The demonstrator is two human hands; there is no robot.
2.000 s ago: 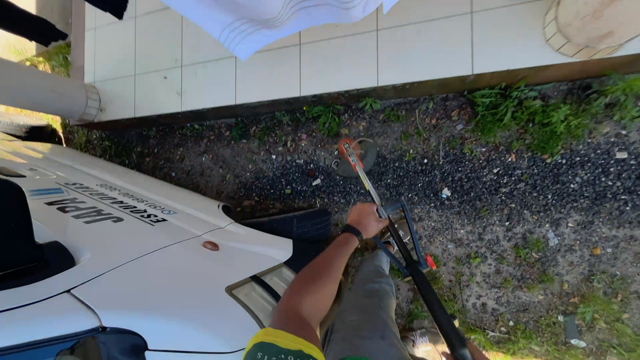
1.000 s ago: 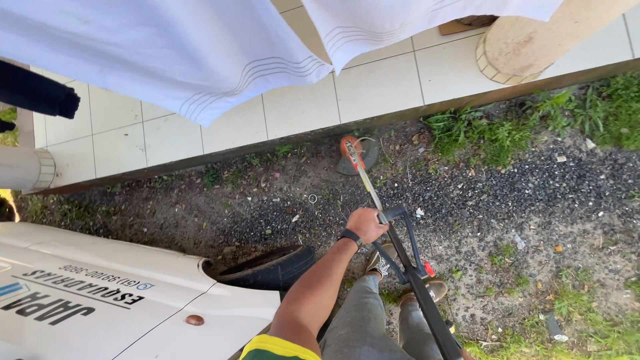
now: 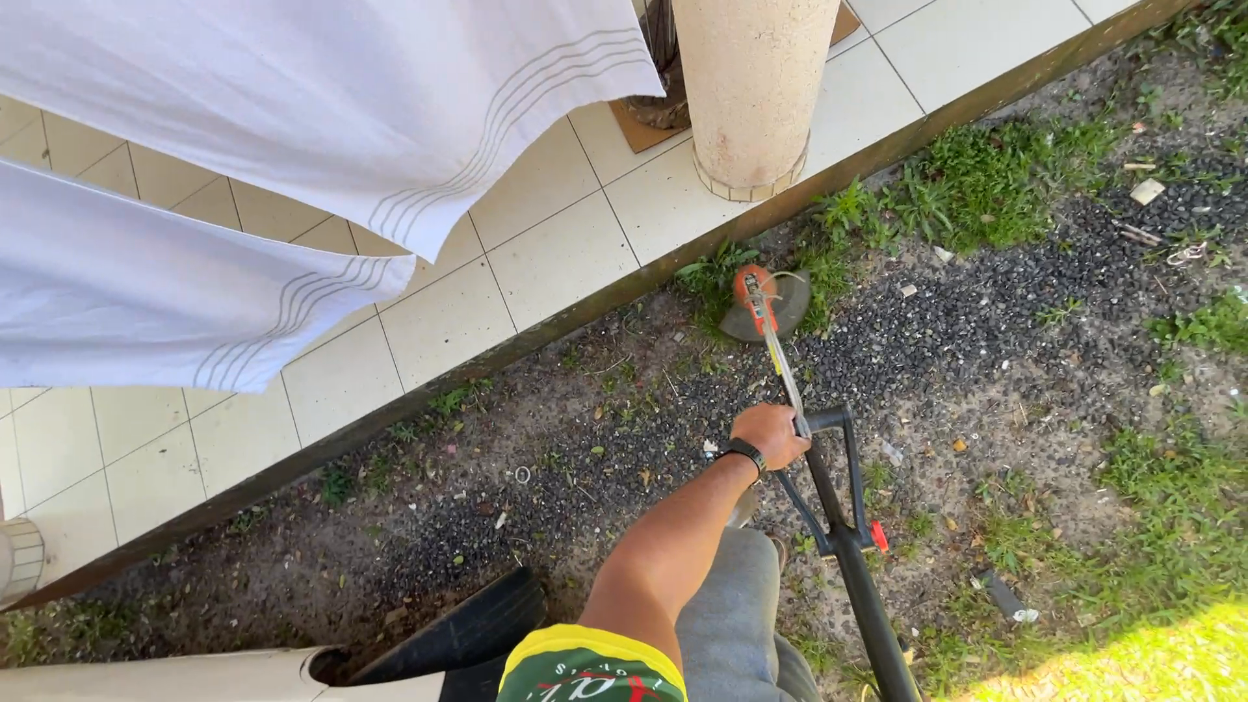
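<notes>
My left hand (image 3: 770, 436), with a dark watch at the wrist, is closed around the loop handle (image 3: 850, 463) of a string trimmer, where it meets the shaft. The black lower part of the shaft (image 3: 866, 604) runs out of view at the bottom. At the far end, the orange trimmer head (image 3: 754, 292) and its rounded guard (image 3: 792, 304) are low over weeds and gravel beside the edge of a tiled porch. A pale line curves over the guard. A red part (image 3: 879, 536) shows beside the shaft. My right hand is out of view.
White cloths (image 3: 546, 107) hang over the tiled porch (image 3: 561, 253) at upper left. A round column (image 3: 756, 88) stands near the porch edge. At lower left are a white vehicle (image 3: 166, 678) and its black tire (image 3: 458, 629). Grass (image 3: 985, 185) grows at right.
The view has shifted and turned toward the column. The trimmer head, earlier over barer gravel by the porch edge, is now beside green weeds near the column. My left hand keeps its hold.
</notes>
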